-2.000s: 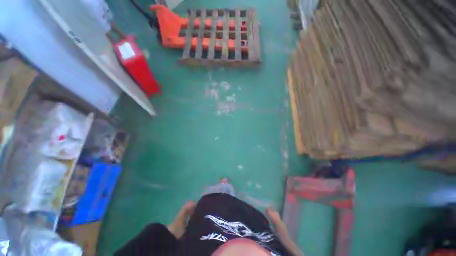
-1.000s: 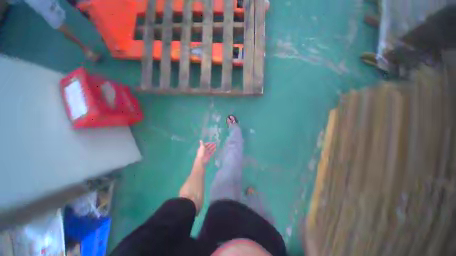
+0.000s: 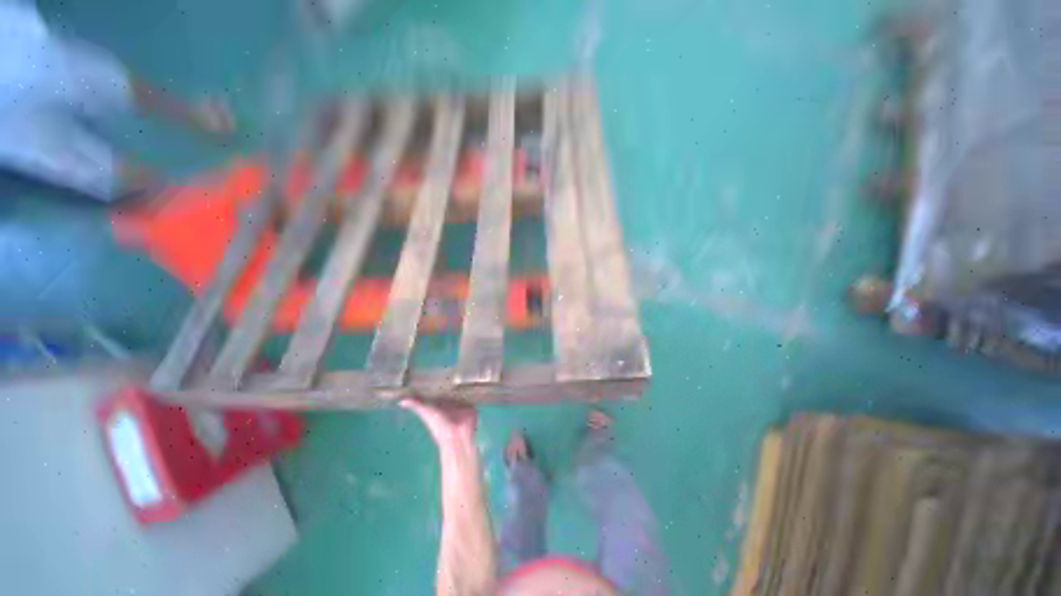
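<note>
A slatted wooden pallet [image 3: 483, 245] is tilted, its near edge raised towards me, above the orange-red forks of a pallet truck [image 3: 209, 233]. My left hand [image 3: 444, 421] is at the near edge of the pallet, left of its middle, and grips it; the fingers are hidden under the wood. My right hand is not in view. My two feet stand on the green floor just below the pallet's near edge. The picture is blurred.
A red box-like object [image 3: 175, 454] lies on a pale tabletop [image 3: 221, 547] at lower left. Another person's arm [image 3: 175, 105] shows at upper left. Stacked flattened cardboard [image 3: 896, 512] stands at lower right, and a film-covered load [image 3: 1001, 175] at upper right.
I have moved closer to the pallet. My left hand, earlier open over the floor, has taken hold of its near edge, which has risen. The other person has come further into view.
</note>
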